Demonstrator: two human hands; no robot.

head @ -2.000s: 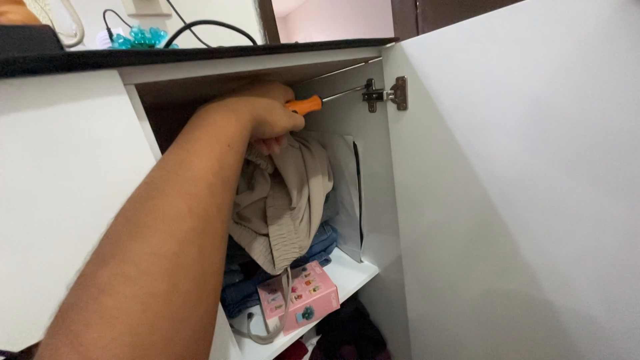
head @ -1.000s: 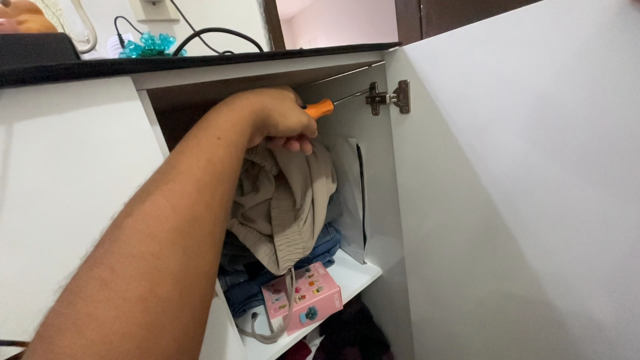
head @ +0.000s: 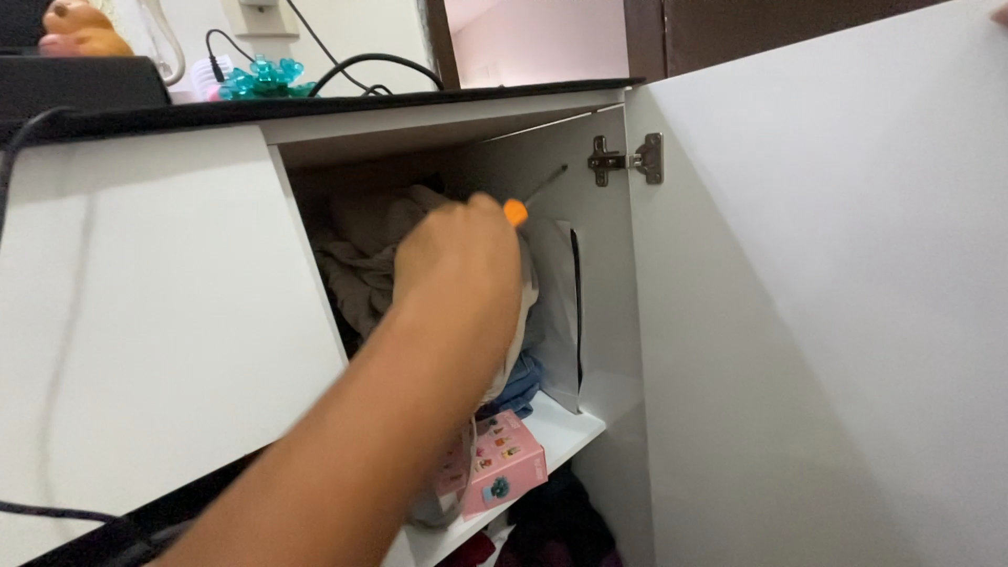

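Note:
My left hand (head: pixel 465 244) is closed around the orange handle of a screwdriver (head: pixel 516 212) inside the open cabinet. The thin metal shaft points up and right, its tip apart from the metal cabinet hinge (head: pixel 608 161) on the side wall. That hinge joins the wall to the white cabinet door (head: pixel 787 260). Only a bit of my right hand (head: pixel 1000 11) shows, at the door's upper edge in the top right corner; its grip cannot be made out. Behind my left hand lies beige clothing (head: pixel 358 276), partly hidden by it.
A pink box (head: pixel 508 465) and folded blue denim (head: pixel 516 386) lie on the white shelf (head: pixel 571 429). A white folder-like sheet (head: pixel 555 315) leans on the side wall. Dark clothing (head: pixel 563 520) lies below. Cables (head: pixel 378 57) and a teal ornament (head: pixel 264 77) are on the black top.
My left hand has moved down and away from the hinge with the screwdriver. The screwdriver's tip, at the hinge in the earlier frames, is now off it.

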